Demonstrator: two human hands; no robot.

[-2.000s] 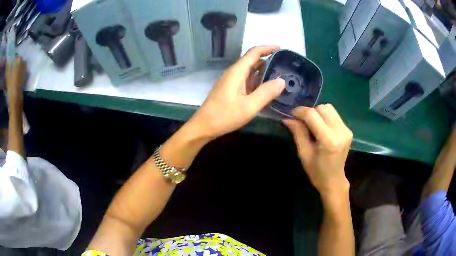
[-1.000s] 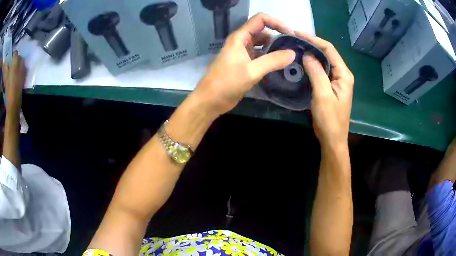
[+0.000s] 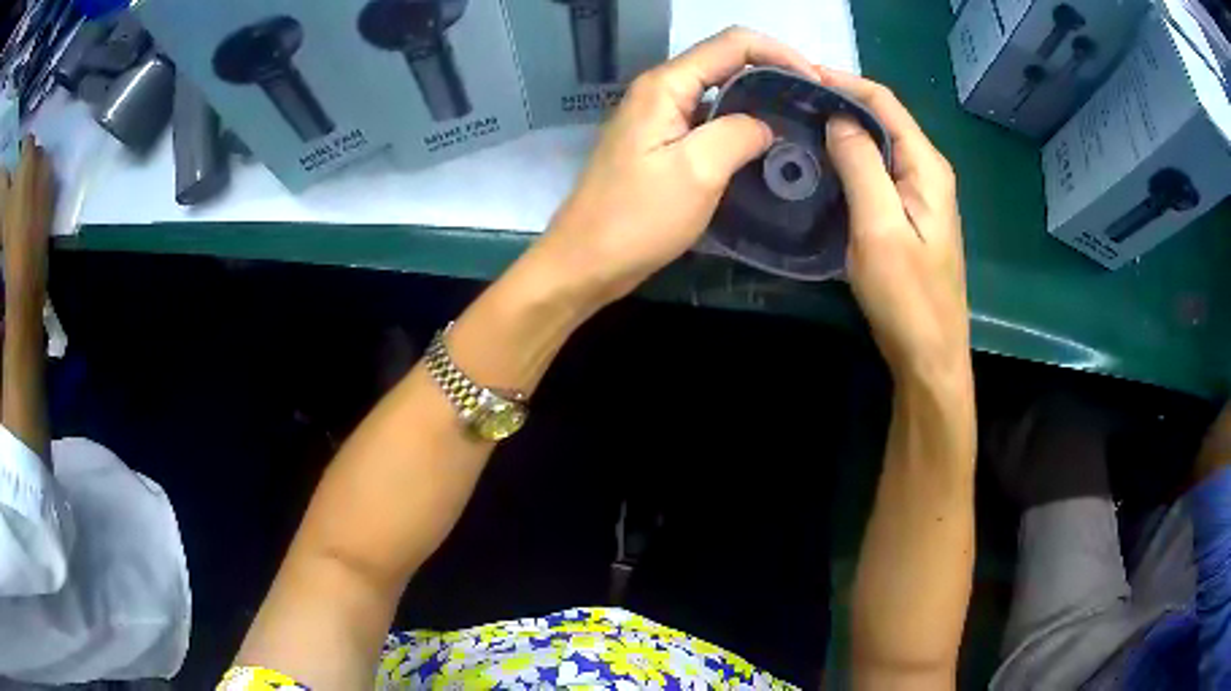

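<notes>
A dark grey, hollow part, rounded and shallow like a cup or shell, is held up near the bench edge. Its open side faces me and shows a round hub with a centre hole. My left hand grips its left rim, thumb inside. My right hand grips its right rim, thumb inside. The fingers behind the part are partly hidden. Three pale grey-blue mini fan cartons stand side by side at the upper left, their tops cut off by the picture's edge.
More cartons stand at right on the green bench. Loose dark grey fan parts lie at left on the white sheet. A neighbour's arm is at far left; another person's blue sleeve is at far right.
My right hand has moved from the part's lower edge up to its right rim. The part has turned and moved slightly up. The cartons at left sit higher in view.
</notes>
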